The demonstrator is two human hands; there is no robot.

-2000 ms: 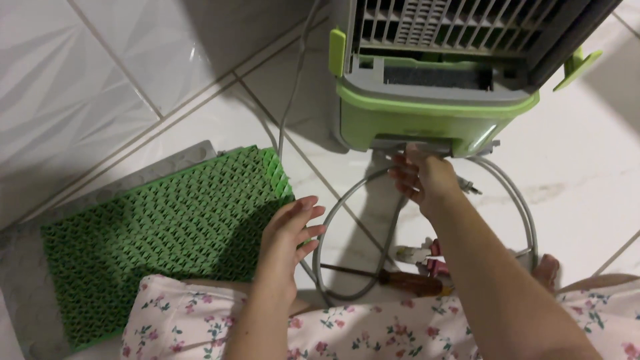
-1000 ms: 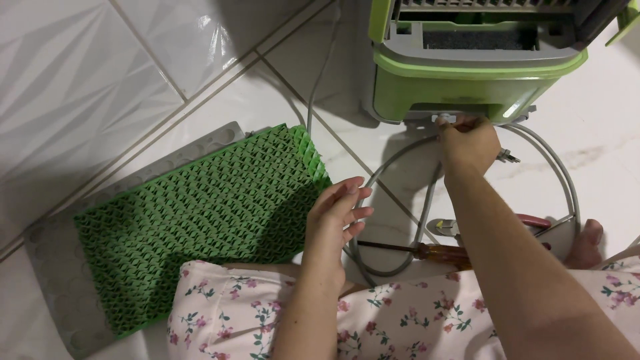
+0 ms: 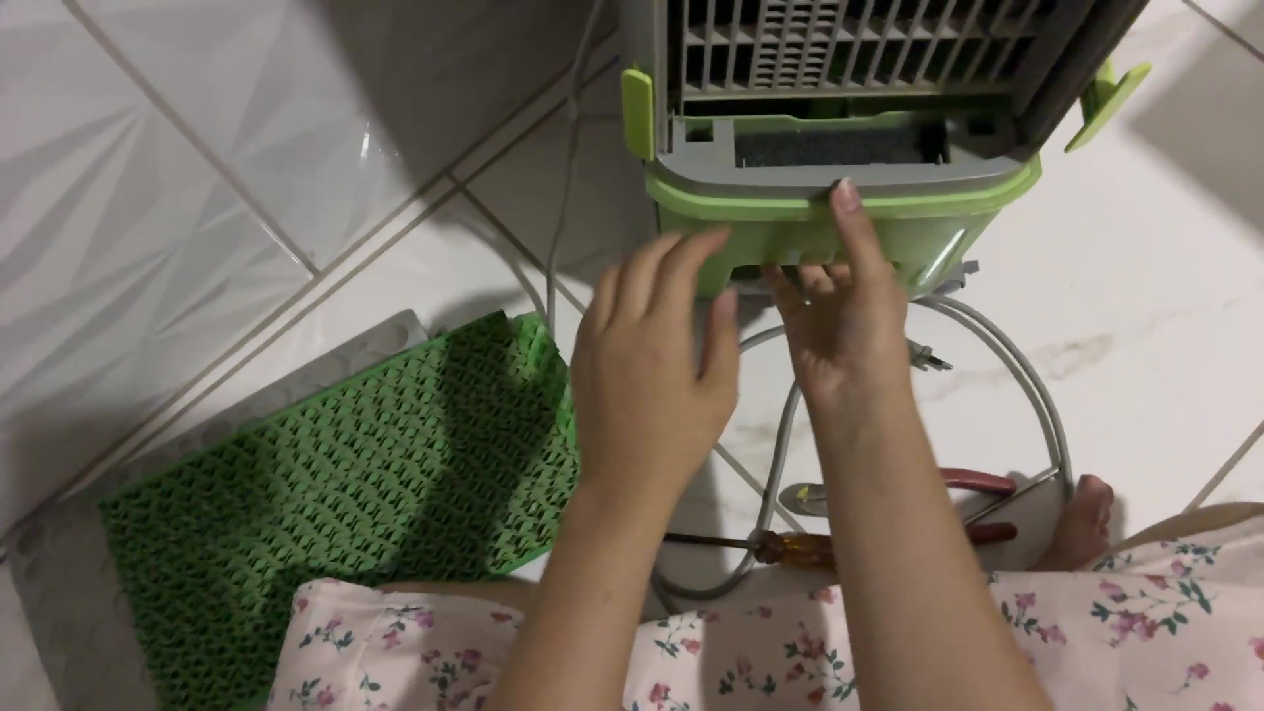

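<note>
A green and grey plastic appliance with a slatted grille (image 3: 849, 49), which looks like an air cooler, stands on the tiled floor. My right hand (image 3: 839, 296) is at its green lower front (image 3: 790, 232); the thumb lies on the upper rim and the fingers reach up under the recess, their tips partly hidden. Just left of it, my left hand (image 3: 657, 346) is raised with spread fingers near the left part of that front; whether it touches is unclear. Below the hands lie a screwdriver with an amber handle (image 3: 795, 549) and red-handled pliers (image 3: 978, 481), partly behind my right forearm.
At the left a green honeycomb-like pad (image 3: 346, 474) rests on a grey plastic panel (image 3: 49, 583). A grey cable (image 3: 1027, 365) with a plug (image 3: 928, 357) loops over the floor. Another cord (image 3: 563, 207) runs beside the tiled wall (image 3: 197, 118). A bare foot (image 3: 1081, 518) is at the right.
My left hand has moved up from beside the green pad to the appliance's front. My right hand has turned, its thumb now on the rim.
</note>
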